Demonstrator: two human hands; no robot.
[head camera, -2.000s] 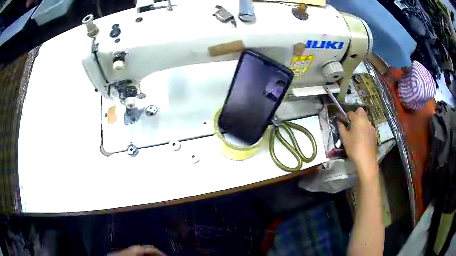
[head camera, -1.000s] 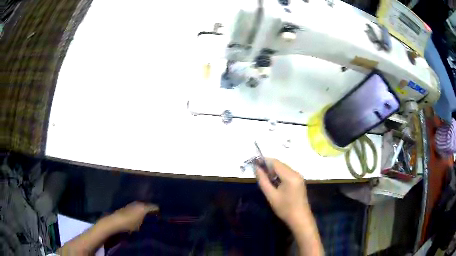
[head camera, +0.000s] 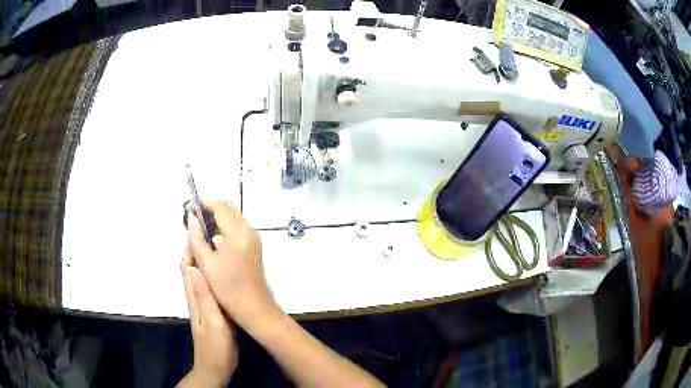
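Note:
My right hand (head camera: 235, 258) is at the front left of the white table, closed on a thin tool that looks like a screwdriver (head camera: 192, 182). Its silver shank points up and away; its dark handle is partly hidden by the fingers. A small dark piece shows beside the fingertips, too blurred to name. My left hand (head camera: 206, 322) is below and against the right hand, fingers extended upward; whether it holds anything is hidden. The white sewing machine (head camera: 409, 95) stands behind, its presser foot area (head camera: 299, 163) up and right of my hands.
A smartphone (head camera: 492, 178) leans on a yellow tape roll (head camera: 447, 239). Olive scissors (head camera: 513, 248) lie beside it, then an open parts box (head camera: 580, 231). Small round metal pieces (head camera: 296, 227) and pale rings (head camera: 362, 228) lie near the bed outline. A control panel (head camera: 542, 34) sits on top.
My right hand has moved from the parts box, across the table to the left, with the tool. My left hand has risen from below the table edge to meet it. The camera view has shifted.

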